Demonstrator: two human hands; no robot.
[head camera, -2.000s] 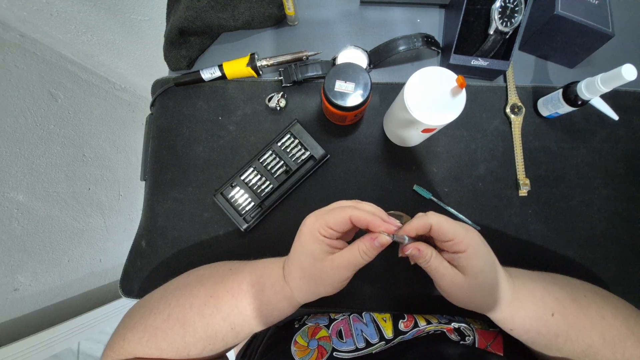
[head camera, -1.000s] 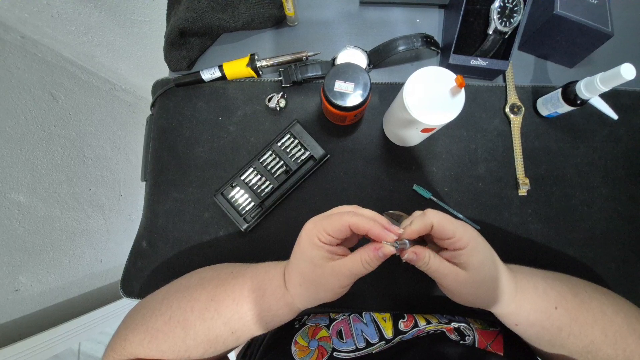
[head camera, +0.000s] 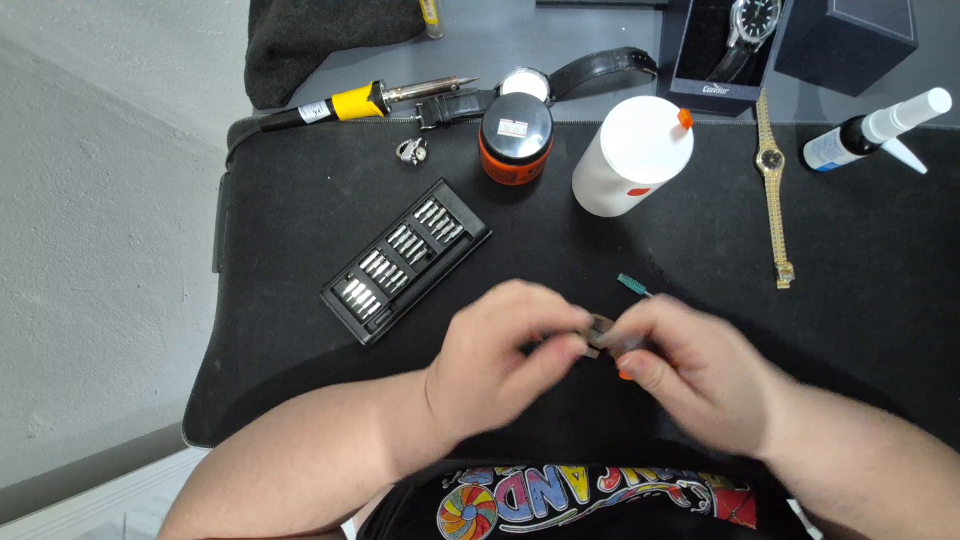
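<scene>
My left hand (head camera: 517, 352) and my right hand (head camera: 690, 367) meet over the black mat, low in the middle. Between their fingertips is a small metal piece (head camera: 598, 330), blurred and partly hidden; its exact kind cannot be told. My left thumb and forefinger pinch its left side, and my right fingers are on its right side. A bit of orange (head camera: 626, 375) shows under my right thumb. A teal bristle brush (head camera: 634, 283) lies just beyond my right hand, its handle running under the fingers. To the left lies a black case of screwdriver bits (head camera: 405, 262).
Beyond my hands stand an orange jar with a black lid (head camera: 516, 139) and a white bottle (head camera: 634, 157). Farther back are a soldering iron (head camera: 360, 101), a black-strapped watch (head camera: 525, 81) and a boxed watch (head camera: 754, 19). A gold watch (head camera: 771, 161) and spray bottle (head camera: 840, 146) lie right.
My hands have shifted slightly around the small metal piece, and my right fingers now cover more of the brush handle. Orange now shows under my right thumb.
</scene>
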